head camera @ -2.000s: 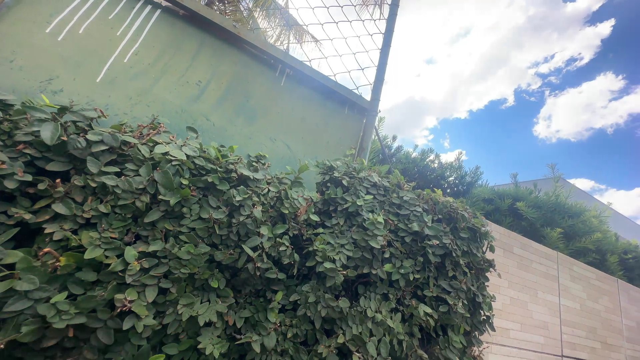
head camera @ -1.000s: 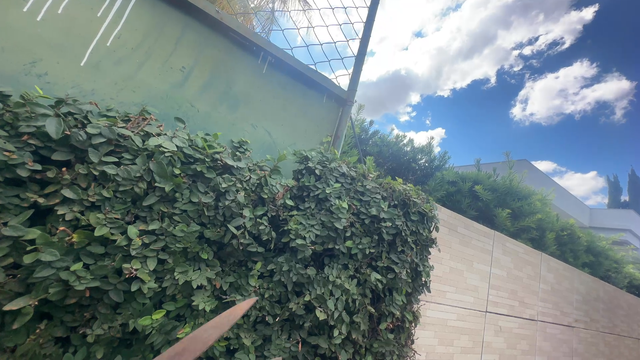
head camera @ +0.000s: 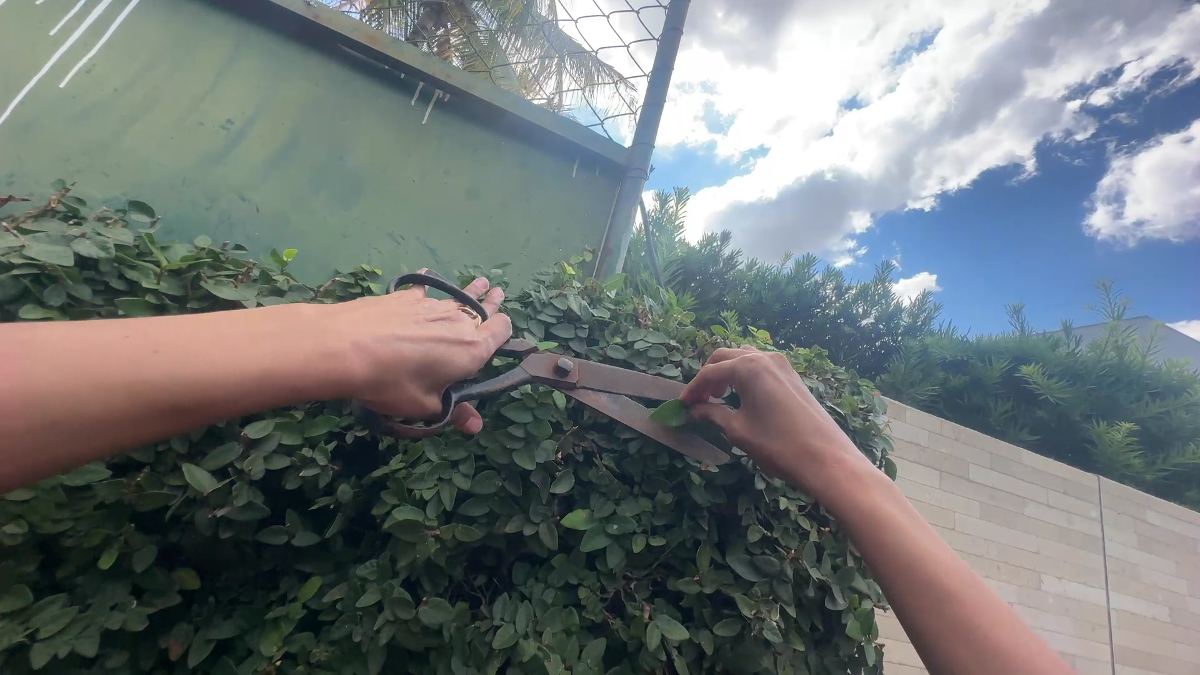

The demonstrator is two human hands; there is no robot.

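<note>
My left hand [head camera: 427, 352] grips the dark looped handles of large metal scissors [head camera: 553, 368], with the fingers through the upper loop and the thumb at the lower one. The rusty blades point right and stand slightly apart in front of the leafy hedge [head camera: 525, 544]. At the blade end, my right hand [head camera: 755, 403] pinches a green leaf [head camera: 669, 412] between thumb and fingers, and those fingers cover the tip of the upper blade. Whether they also touch the blade, I cannot tell.
Behind the hedge rises a green wall [head camera: 309, 169], topped by a chain-link fence [head camera: 609, 56] with a slanted metal post [head camera: 645, 141]. A pale tiled wall [head camera: 1003, 525] runs off to the right, with feathery shrubs [head camera: 1012, 380] above it.
Both hands have come into view, with the scissors in my left hand. One second ago only a blade showed at the bottom edge. The leaf is now pinched in my right hand.
</note>
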